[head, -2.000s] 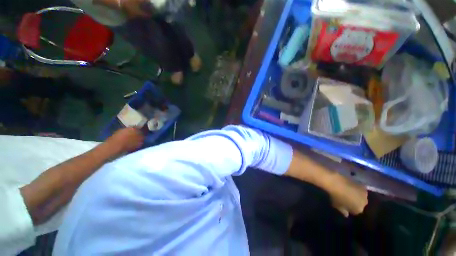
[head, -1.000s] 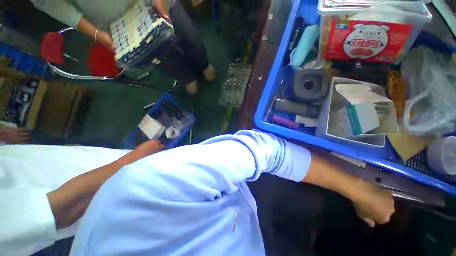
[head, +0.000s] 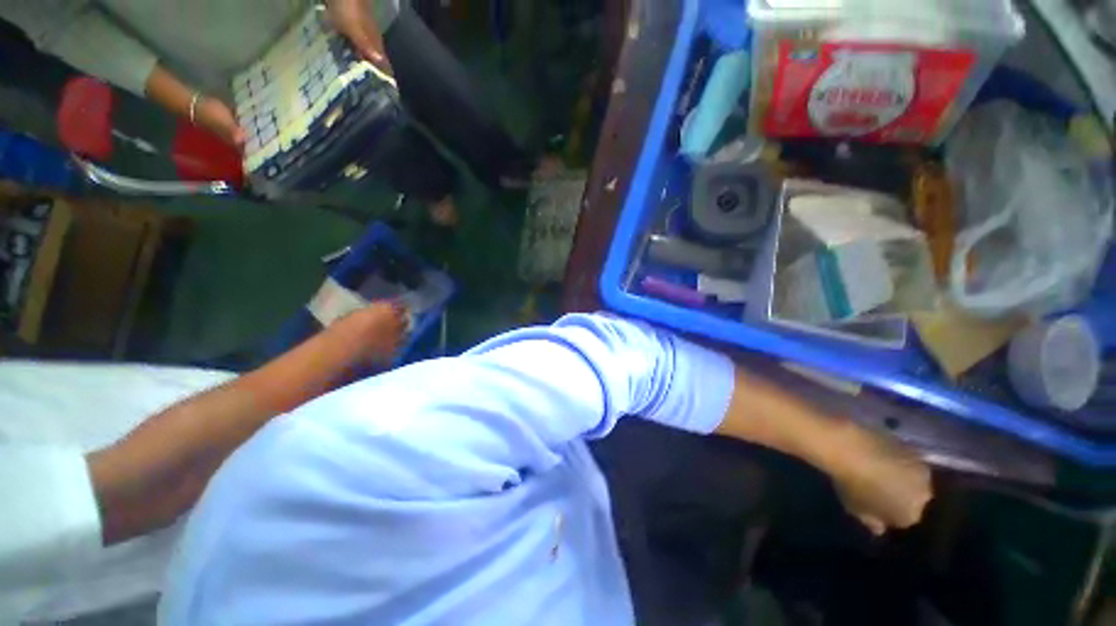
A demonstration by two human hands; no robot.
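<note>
My left hand (head: 884,483) reaches across from a light blue sleeve. Its fingers are curled and nothing shows in them; the palm is hidden. It is below the front edge of the blue bench tote (head: 844,364). My right hand is not in view. The tote stands on the dark reddish-brown workbench (head: 596,202). In it are a clear tub with a red label (head: 875,92), a grey square-rimmed roll or part (head: 731,199), an open tray (head: 844,324) with a small white box, and a crumpled plastic bag (head: 1028,208).
Another person's bare hand (head: 373,328), from a white sleeve at left, is over the blue floor tote (head: 422,287). At upper left, a person holds black and pale trays (head: 321,104) beside a red chair (head: 86,116). Brown cartons (head: 92,263) lie at left.
The view has shifted slightly. The person at upper left now clearly shows the trays between both hands. The white-sleeved person's hand is further over the floor tote. My left hand keeps its curled pose.
</note>
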